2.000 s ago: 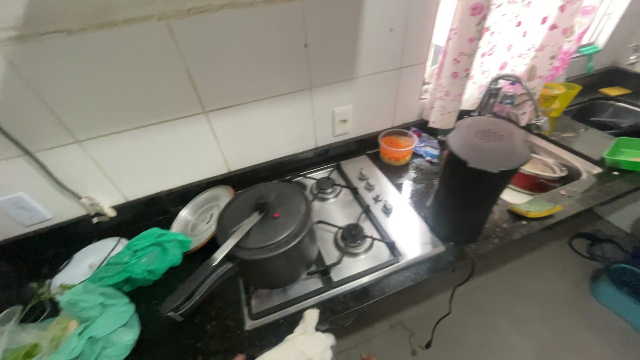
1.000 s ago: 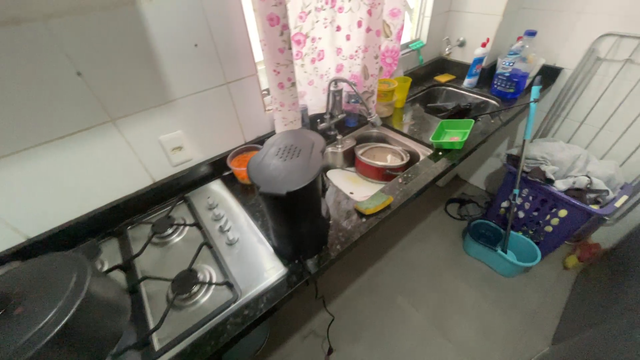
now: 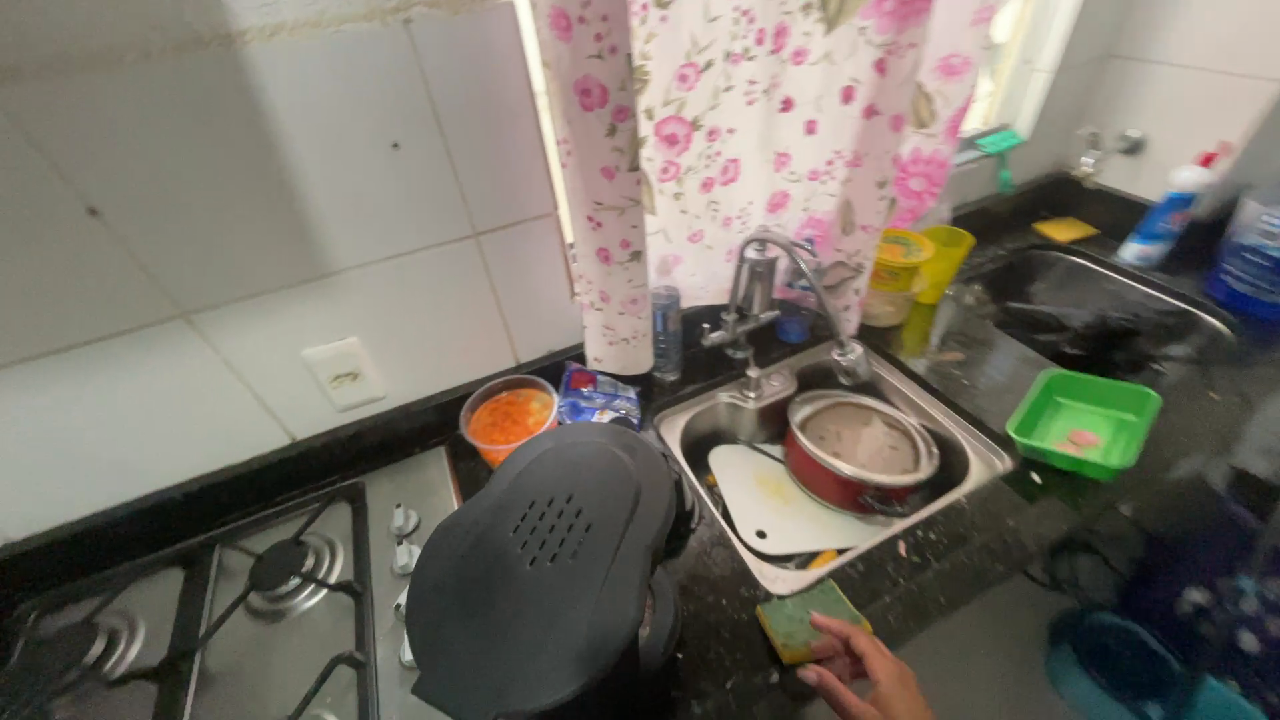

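Note:
My right hand (image 3: 862,672) is at the lower edge of the view, its fingers apart beside a green and yellow scouring sponge (image 3: 805,618); whether a fingertip touches it I cannot tell. The sponge lies on the black granite counter, just in front of the steel sink (image 3: 785,578). In that sink are a red pot (image 3: 845,480) with a lid and a white cutting board (image 3: 765,505). Left of the sponge stands a black countertop appliance (image 3: 545,560) with a vented lid. My left hand is out of view.
At the left is a gas stove (image 3: 290,600). Behind the appliance are a plastic tub of orange food (image 3: 510,418) and a blue packet (image 3: 598,398). A green tray (image 3: 1085,420) sits right of the sink, near a second basin (image 3: 1110,300). A teal bucket (image 3: 1120,660) stands below.
My right hand has come into view beside the sponge. The view has swung right from the stove toward the sink and come closer.

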